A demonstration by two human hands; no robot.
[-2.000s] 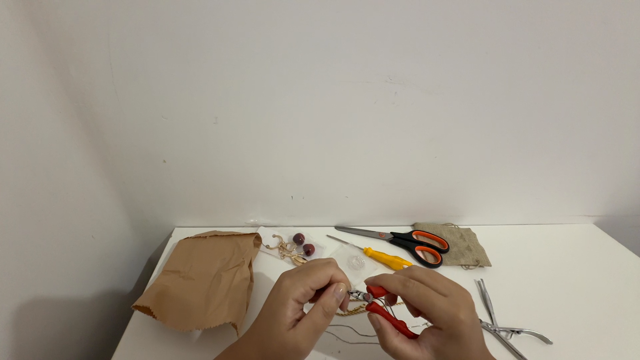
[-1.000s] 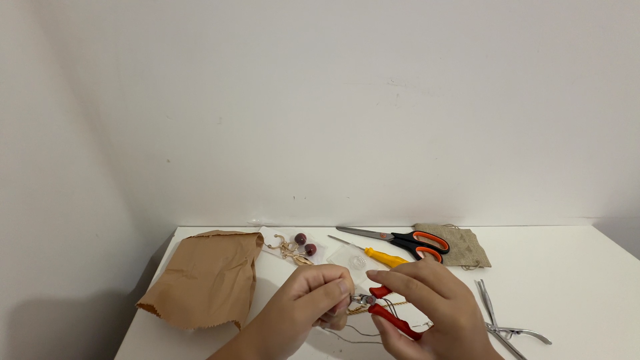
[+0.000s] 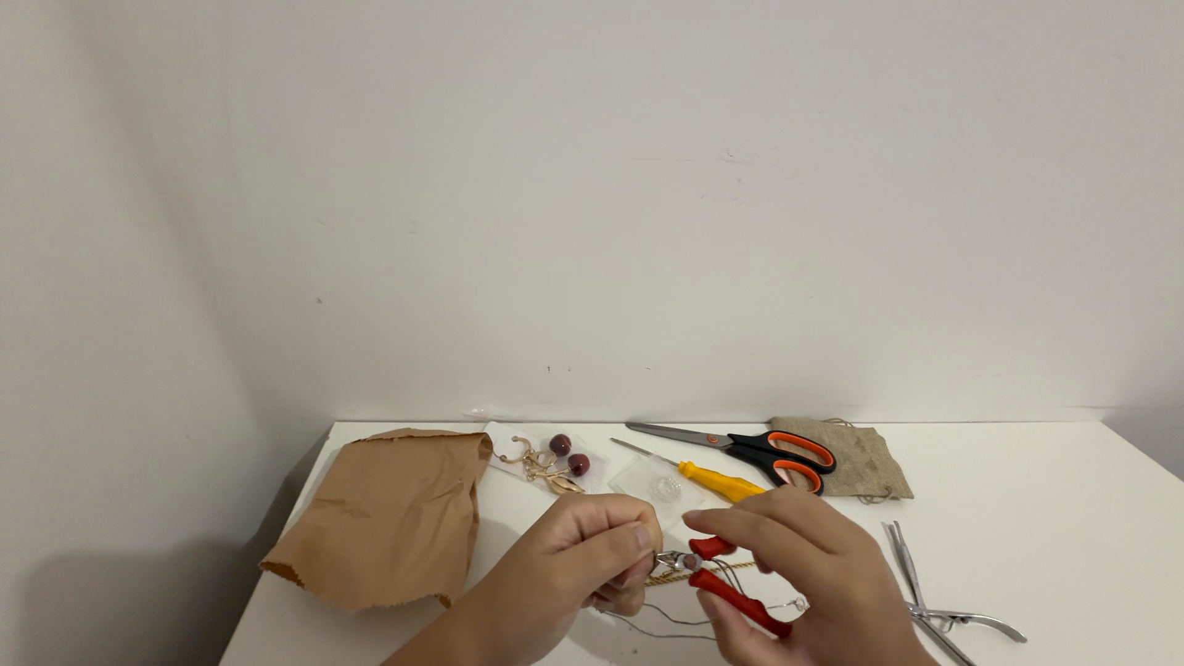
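Note:
My right hand [image 3: 814, 573] holds small pliers with red handles [image 3: 738, 599], their handles spread apart and jaws pointing left. Closed in a fist, my left hand [image 3: 592, 555] meets the jaw tips; whatever is pinched in its fingers is mostly hidden. Thin grey wire or cord [image 3: 661, 635] trails below both hands. Behind the pliers lies a gold-coloured chain [image 3: 671, 577]. Beyond the hands are an awl-like tool with a yellow handle [image 3: 721, 482], a small clear bag [image 3: 659, 483] and scissors with black and orange handles [image 3: 786, 450].
At the left lies a crumpled brown paper bag [image 3: 398, 518]. Gold-coloured jewellery pieces [image 3: 536, 462] and dark red beads [image 3: 578, 464] are beside it. A burlap pouch [image 3: 860, 458] sits under the scissors' handles. Metal nippers [image 3: 971, 618] and tweezers [image 3: 905, 560] lie at the right. A wall stands behind the table.
The hands stay together around the pliers, with only small shifts of the fingers. The tools and bags on the table have not moved.

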